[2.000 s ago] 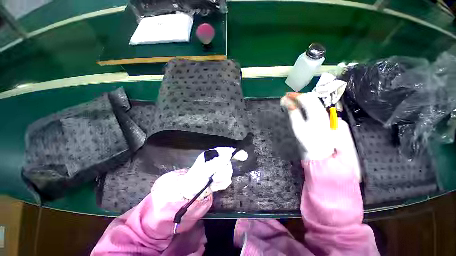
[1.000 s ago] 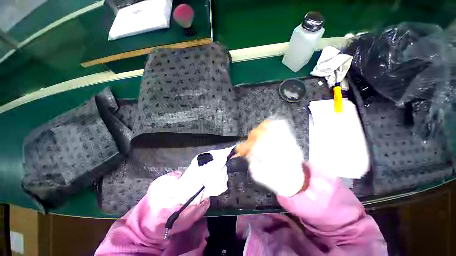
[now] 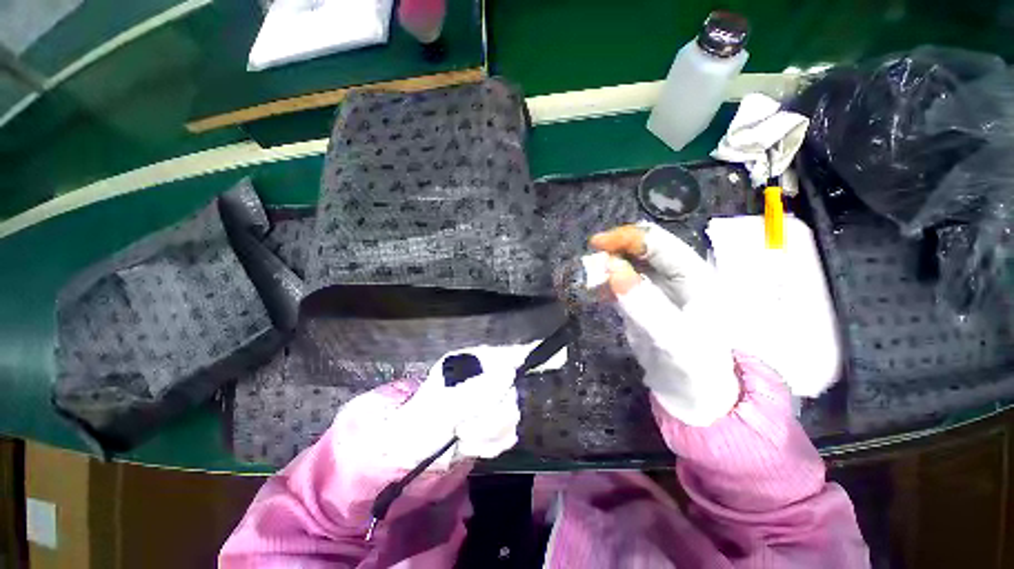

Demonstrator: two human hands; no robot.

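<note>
My left hand (image 3: 473, 400), in a white glove, is closed around a black cable (image 3: 414, 471). The cable's plug end hangs down over the pink sleeve, and a black piece sticks out of the fist to the upper right. My right hand (image 3: 673, 317), gloved with bare fingertips, pinches a small white wipe (image 3: 596, 270) between thumb and finger, just above and right of that black piece. Both hands are over the dark dotted sheet (image 3: 578, 417). What else the left fist hides cannot be seen.
A folded dotted pouch (image 3: 167, 317) lies left; an open one (image 3: 428, 200) lies ahead. A black dish (image 3: 669, 192), white stack (image 3: 778, 300), yellow-handled tool (image 3: 774, 217), crumpled cloth (image 3: 763, 133), bottle (image 3: 698, 95) and clear plastic bag (image 3: 923, 145) are right. A white pad (image 3: 320, 28) lies on the stand.
My right hand came from beside the bottle and stack to my left hand, then drew back slightly right, showing the white wipe. My left hand stays closed on the cable. The view has shifted.
</note>
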